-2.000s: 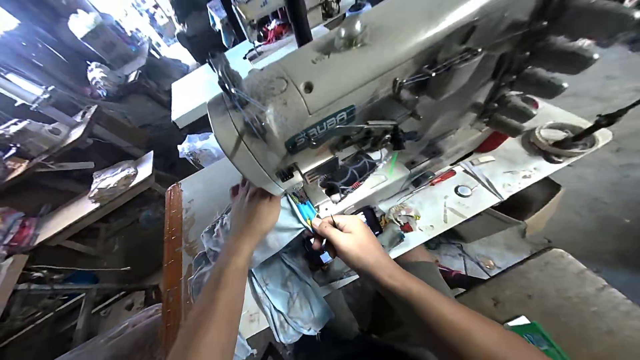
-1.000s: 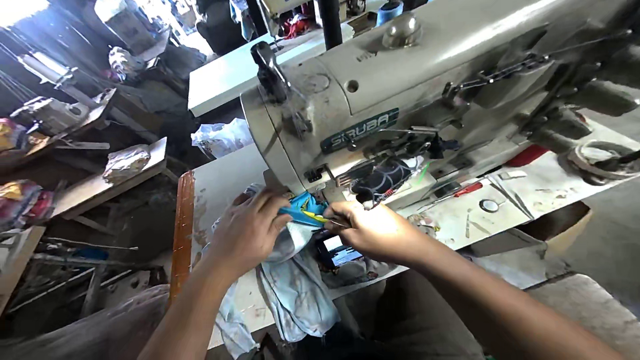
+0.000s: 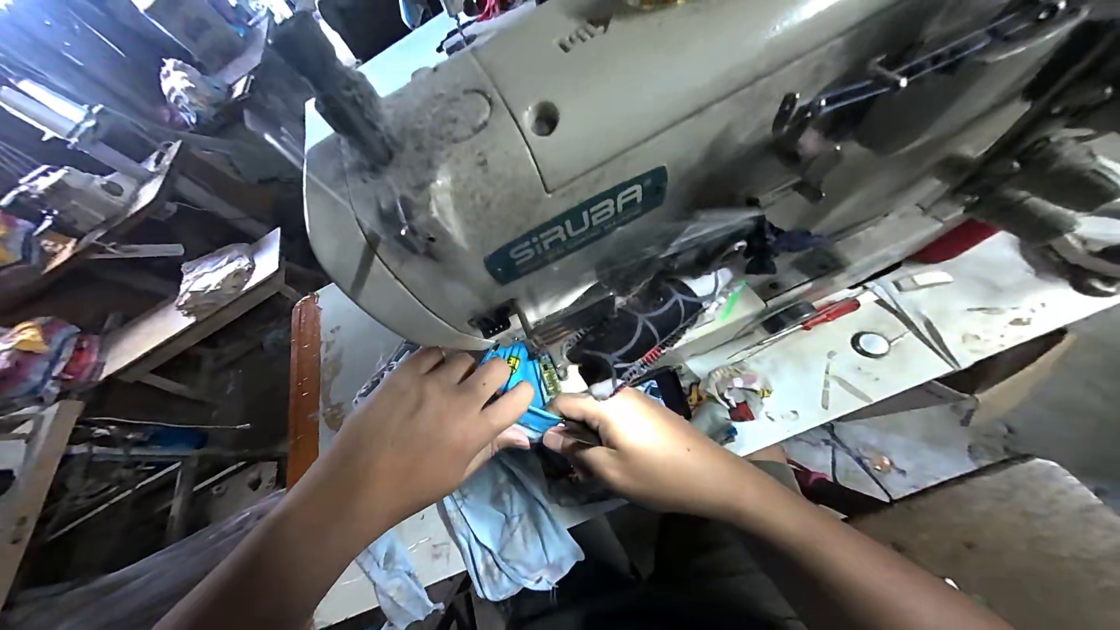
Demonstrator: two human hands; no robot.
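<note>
A Siruba sewing machine (image 3: 420, 166) fills the upper middle of the head view. Under its needle area lies bright blue fabric (image 3: 522, 372) with yellow markings. My left hand (image 3: 433, 407) rests on the left part of that fabric, fingers bent over it. Thumb and fingers of my right hand (image 3: 626, 437) pinch its lower right edge, and a dark thin item, too unclear to name, shows between them. Pale blue cloth (image 3: 516, 534) hangs over the table's front edge below my hands. The needle tip is hidden.
On the white table (image 3: 787, 394) to the right lie a red-handled screwdriver (image 3: 831, 313), a round dial-like item (image 3: 871, 344), metal tweezers-like tools (image 3: 919, 328) and thread scraps (image 3: 735, 385). A dark phone-like device (image 3: 669, 389) is beside my right hand. Wooden benches (image 3: 188, 302) stand at left.
The view has come much closer to the machine. My left hand, earlier beside the fabric's left edge, now lies more over it. My right hand still pinches the fabric's right side.
</note>
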